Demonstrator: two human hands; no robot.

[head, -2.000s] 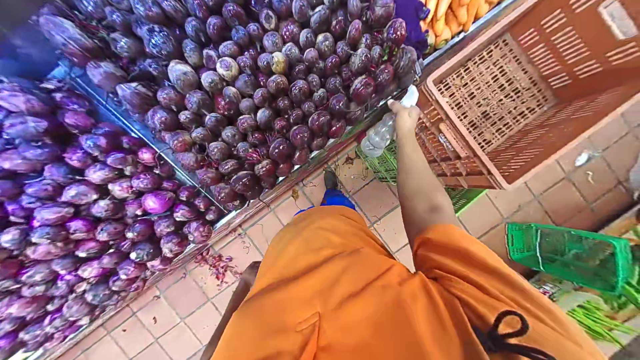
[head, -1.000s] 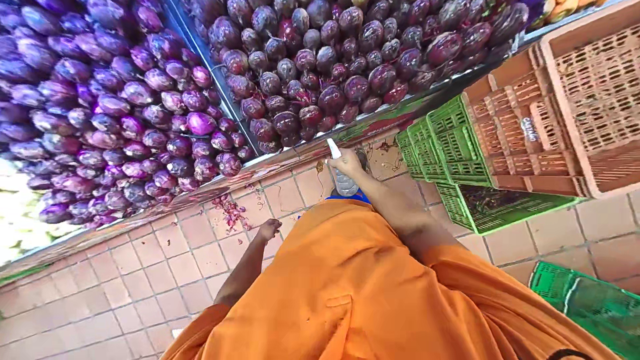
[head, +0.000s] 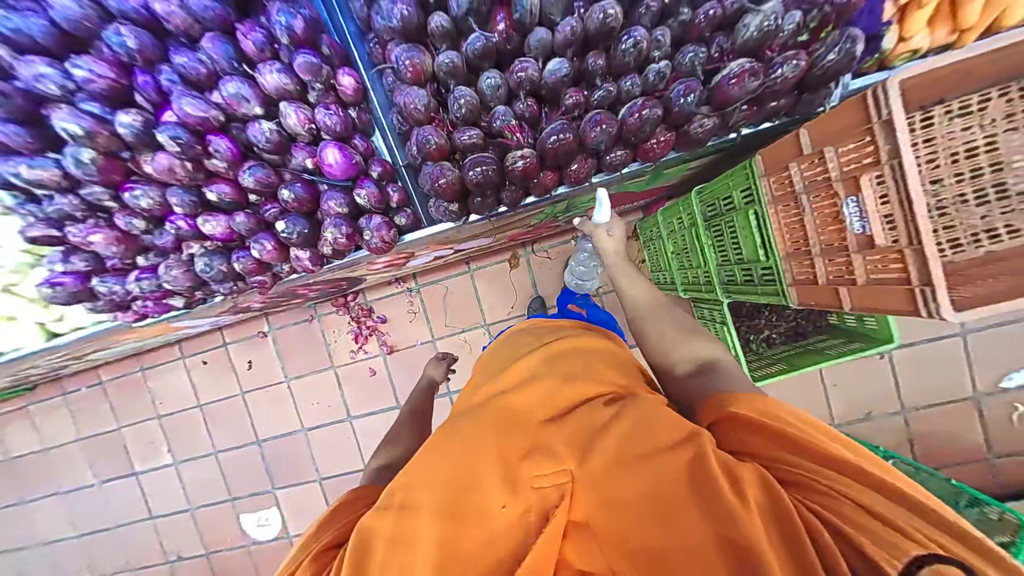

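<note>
My right hand (head: 606, 234) grips a clear plastic spray bottle (head: 585, 264) with a white spray head by its neck, near the front edge of the beet display. Beets (head: 560, 144) lie heaped behind it. My left hand (head: 441, 367) hangs low over the tiled floor with nothing seen in it; its fingers are loosely curled. Beyond it, to the left, is a heap of red onions (head: 240, 176), parted from the beets by a blue-edged divider (head: 372, 88).
Orange-brown plastic crates (head: 848, 216) and green crates (head: 720, 232) stand at the right, one green crate holding dark scraps. Red onion skins (head: 362, 324) and a white scrap (head: 261, 524) lie on the tiles. Carrots (head: 944, 20) are at top right; another green crate (head: 952, 488) is at lower right.
The view has shifted left along the display since two seconds ago, bringing more onions into sight. The spray bottle stays in my right hand, now before the beets' left part. My left hand has come into view.
</note>
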